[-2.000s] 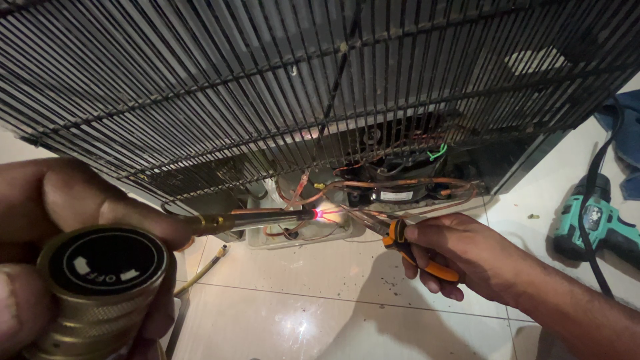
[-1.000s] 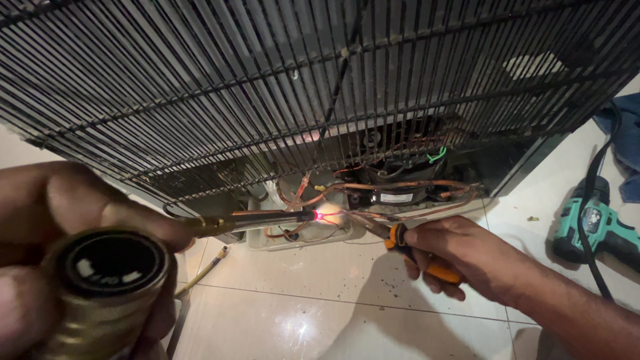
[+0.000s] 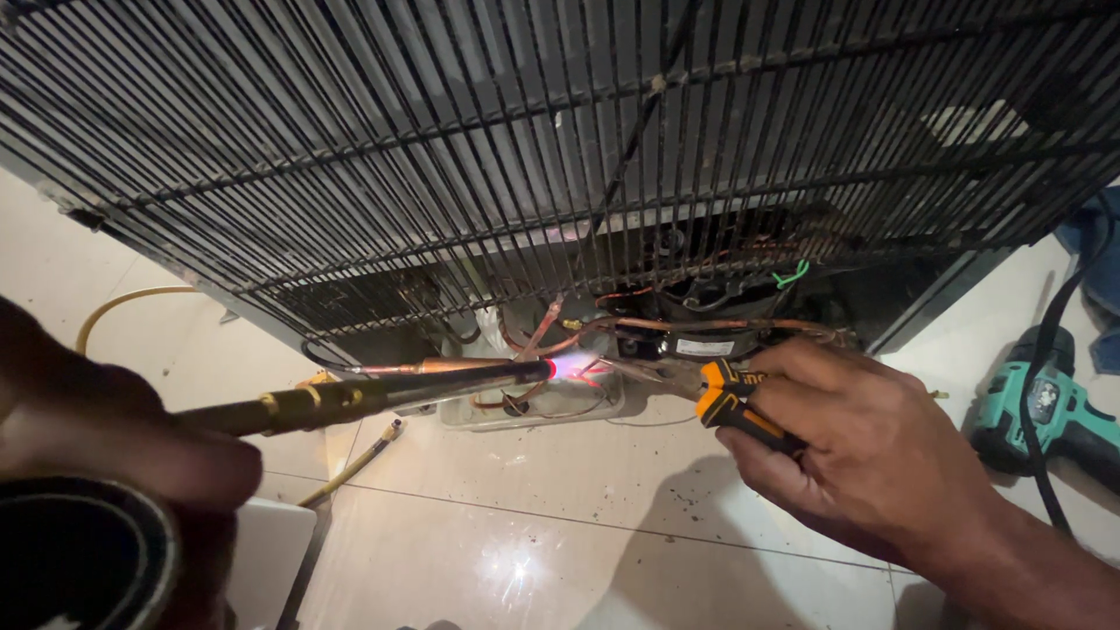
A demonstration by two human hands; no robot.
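Observation:
My left hand (image 3: 131, 437) grips a brass gas torch (image 3: 332, 398) by its knob end at the left. A pink-white flame comes from the torch tip, over thin copper tubes (image 3: 599, 381) that glow red. My right hand (image 3: 849, 437) holds needle-nose pliers (image 3: 726, 394) with orange and black handles; their jaws reach the thin tubing beside the flame. Whether the jaws are closed on a tube is unclear. Just behind the torch lies a copper filter drier (image 3: 464, 364). Thicker copper pipes (image 3: 717, 325) run toward the black compressor (image 3: 700, 346).
A black wire condenser grille (image 3: 542, 157) on the refrigerator's back overhangs the work. Beneath the tubes sits a clear plastic tray (image 3: 534, 418). A yellow hose (image 3: 354, 468) lies at the left. On the right are a teal cordless drill (image 3: 1032, 402), a black strap (image 3: 1041, 385) and blue cloth (image 3: 1104, 289).
The torch knob in my left hand has moved down and left, so less of its round top shows. The flame stays at the thin tubes, and the pliers are in nearly the same place.

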